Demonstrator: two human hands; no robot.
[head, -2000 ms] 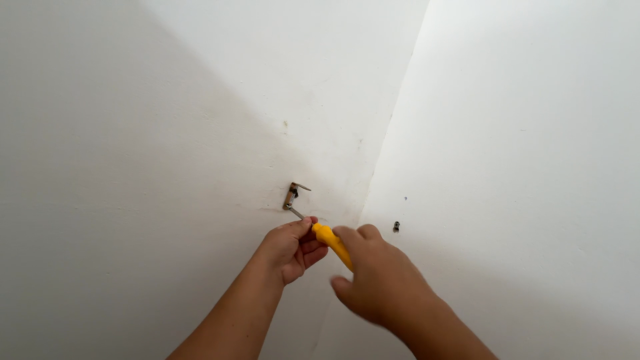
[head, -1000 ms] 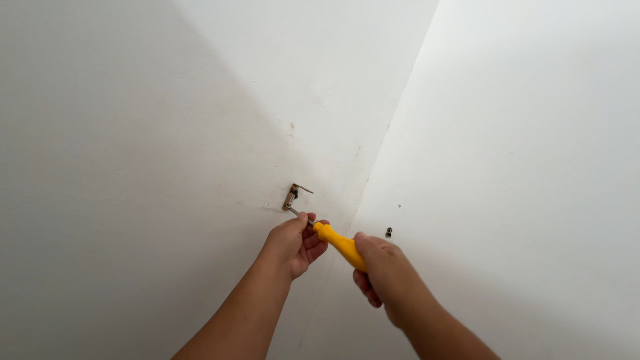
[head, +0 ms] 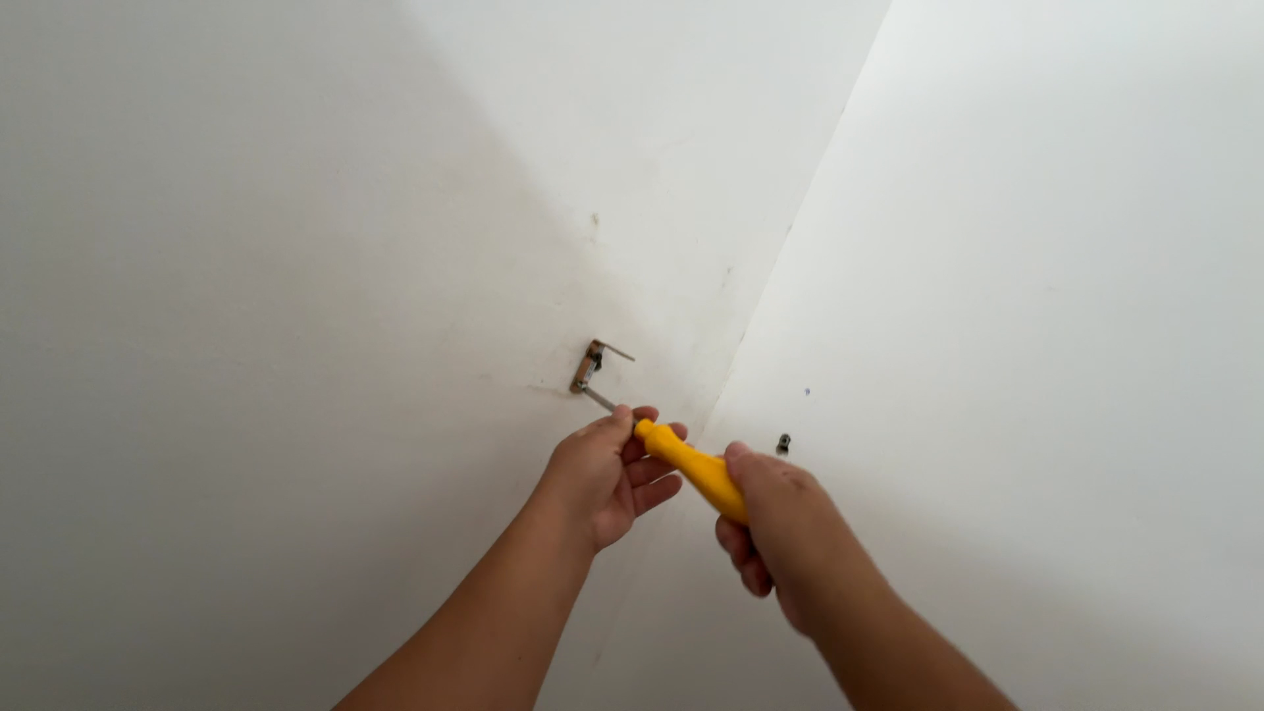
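Note:
A screwdriver with a yellow handle (head: 696,472) slants up to the left, its metal shaft ending at the lower part of a small metal bracket (head: 586,368) on the left wall. My right hand (head: 790,523) is closed round the back of the handle. With thumb and index finger, my left hand (head: 612,469) pinches the shaft just ahead of the handle, its other fingers loosely curled. From the bracket's top a thin arm sticks out to the right. Whether the tip sits in a screw head is too small to tell.
Two white walls meet at a slanting corner line right of the bracket. On the right wall (head: 1037,296) is a small dark metal fitting (head: 783,444), with a small dark mark above it. Faint stains and scuffs mark the left wall (head: 296,247).
My right hand was further up the yellow handle two seconds ago, near my left hand; it now grips the handle's back end. My left hand stays at the shaft.

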